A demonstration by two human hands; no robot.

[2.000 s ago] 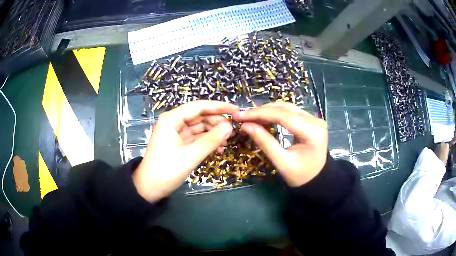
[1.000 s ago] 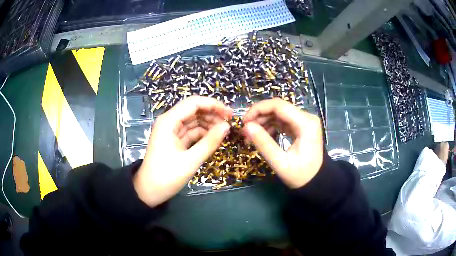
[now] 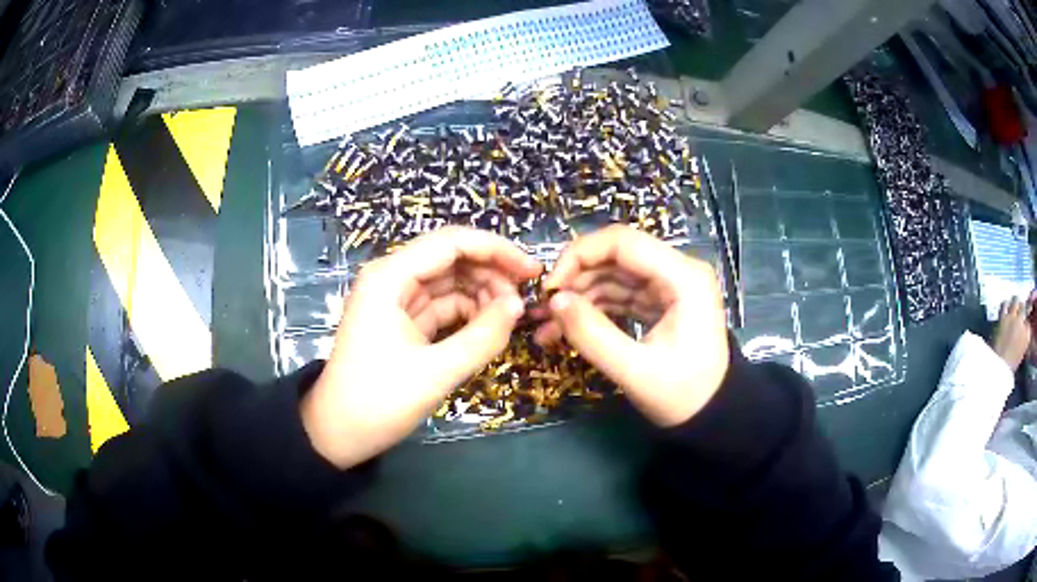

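Note:
My left hand [image 3: 415, 335] and my right hand [image 3: 648, 324] are bare and meet at their fingertips over the piles. A tiny dark and gold part [image 3: 532, 291] shows between the fingertips; its type cannot be read, and the fingers hide most of it. Small gold parts [image 3: 529, 387] lie loose below and between my hands. A wider pile of black-and-silver parts [image 3: 478, 176], some with gold ends, lies beyond my hands. Both piles lie on a clear plastic tray [image 3: 298, 301].
A second clear tray [image 3: 813, 267] lies to the right, with a slim black tool [image 3: 730, 244] at its left side. A white label sheet [image 3: 478, 63] and metal frame [image 3: 796, 68] stand behind. Hazard tape [image 3: 159, 244] and a white cord are left. A white-sleeved person [image 3: 961, 455] is right.
My fingertips have shifted slightly around the small part; my right fingers have curled inward. The other person's hand at the right edge has moved up onto the white-blue sheet.

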